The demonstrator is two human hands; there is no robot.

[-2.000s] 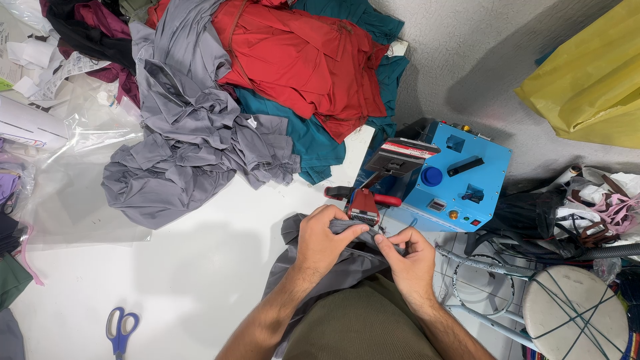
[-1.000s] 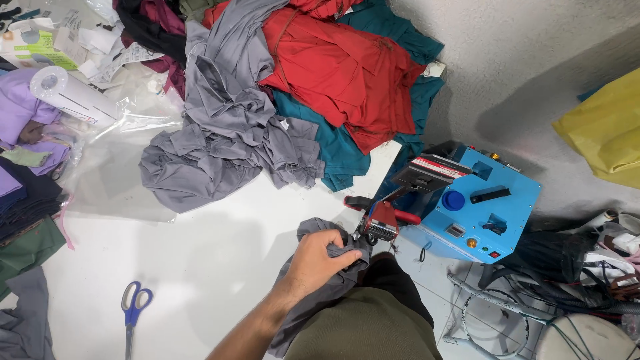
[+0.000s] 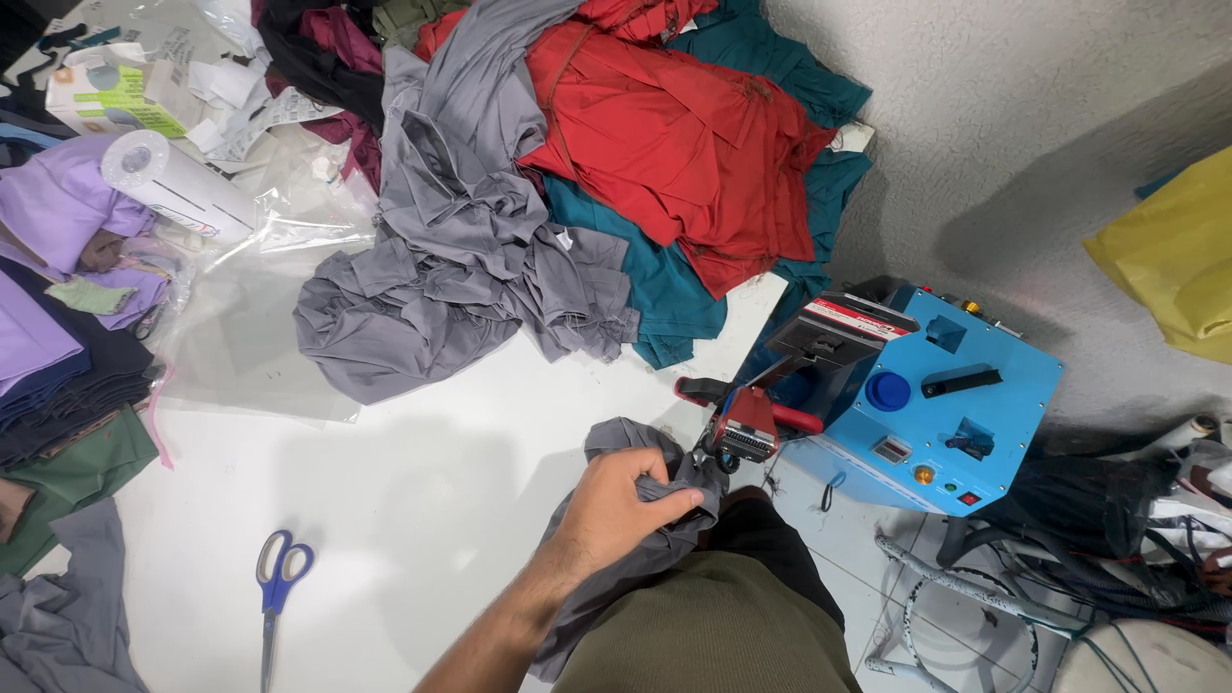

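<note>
My left hand [image 3: 616, 505] pinches a bunched grey garment [image 3: 577, 577] between thumb and fingers at the front edge of the white table. Just beyond my fingertips, a red clamped device with a toothed metal head [image 3: 746, 428] touches or nearly touches the cloth; the contact is partly hidden. My right hand is out of view. Behind the red device stands a blue machine [image 3: 948, 404] with a round blue cap, a black handle and a red switch. A loose pile of grey garments [image 3: 452, 241] lies farther back on the table.
Blue-handled scissors [image 3: 274, 577] lie on the white table [image 3: 385, 510] at left. A red garment bundle [image 3: 664, 144] rests on teal cloth [image 3: 626, 241]. Clear plastic [image 3: 260, 327], a white roll [image 3: 178, 183] and folded clothes [image 3: 58, 356] fill the left side. A stool [image 3: 1145, 659] stands lower right.
Two seconds ago both hands held the grey garment near the red device; my right hand has since left it and the view. My left hand still grips the cloth. The view has shifted.
</note>
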